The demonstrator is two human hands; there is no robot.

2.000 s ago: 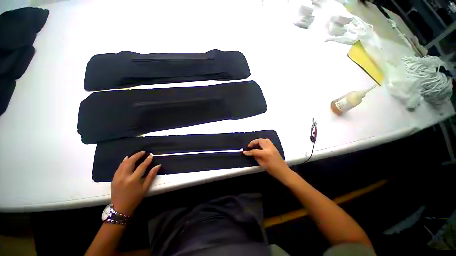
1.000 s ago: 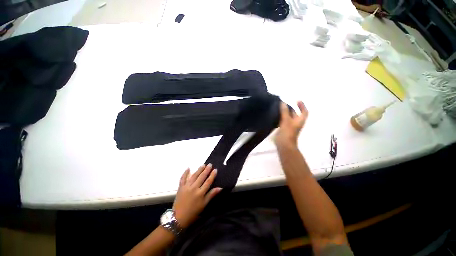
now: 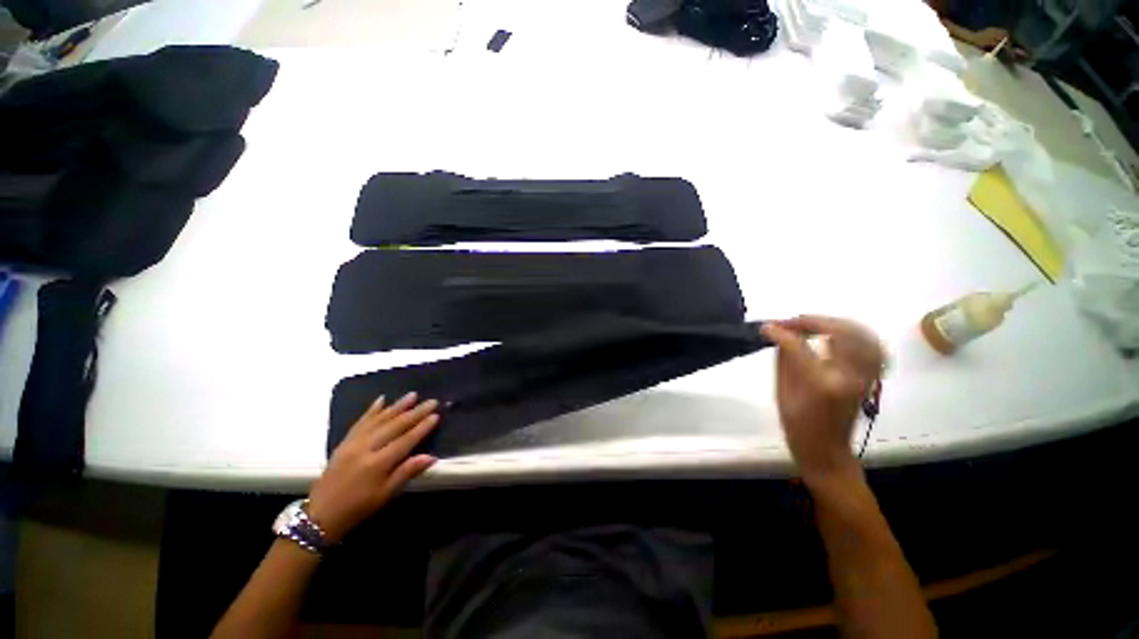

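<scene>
The nearest black panel (image 3: pixel 537 381) slants across the table's near part, its right end raised and partly over the middle panel. My right hand (image 3: pixel 827 375) pinches its right end and is slightly blurred. My left hand (image 3: pixel 381 452) lies flat with fingers spread on its left end, pressing it to the table. The line along this panel cannot be made out. The middle panel (image 3: pixel 387 297) and the far panel (image 3: pixel 406 210) lie flat in parallel, each with a raised band along its centre.
Stacked black panels (image 3: pixel 119 162) lie at left, with a narrow black piece (image 3: pixel 60 375) below. At right are a squeeze bottle (image 3: pixel 964 325), thread snips (image 3: pixel 873 402) partly behind my right hand, and a yellow sheet (image 3: pixel 1018 222). A black tab (image 3: pixel 500 40) and black bundle (image 3: pixel 724 23) lie at the far side.
The nearest panel first lay flat with a white line showing, then was lifted and bunched with an open slit; now it is stretched out lengthwise. My hands have moved apart.
</scene>
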